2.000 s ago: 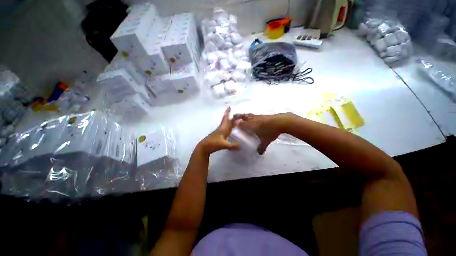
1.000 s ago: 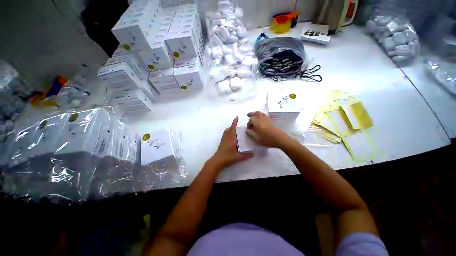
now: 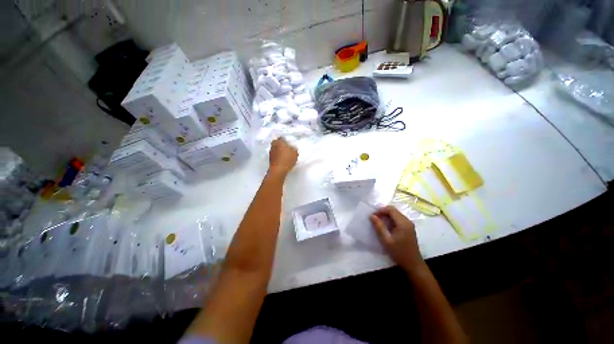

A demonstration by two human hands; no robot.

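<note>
An open white box (image 3: 315,220) stands on the bench in front of me, with a small white rounded piece lying inside. My right hand (image 3: 394,232) holds a thin white flat piece (image 3: 363,224) just right of the open box. My left hand (image 3: 283,156) is stretched forward to the near end of the clear bag of white units (image 3: 281,94); its fingers are curled, and I cannot tell if they hold anything. A white lid with a gold dot (image 3: 353,172) lies behind the open box.
Stacked white boxes (image 3: 161,101) stand back left, bagged boxes (image 3: 183,252) front left. A bag of black cables (image 3: 347,104) lies mid-bench, yellow inserts (image 3: 456,173) at right. A calculator (image 3: 392,66), kettle (image 3: 415,30) and another bag of white units (image 3: 506,54) are at the back.
My hands have moved apart. My left hand has gone forward to the bag of white units. My right hand has moved right with a white flat piece. The open box now shows between them.
</note>
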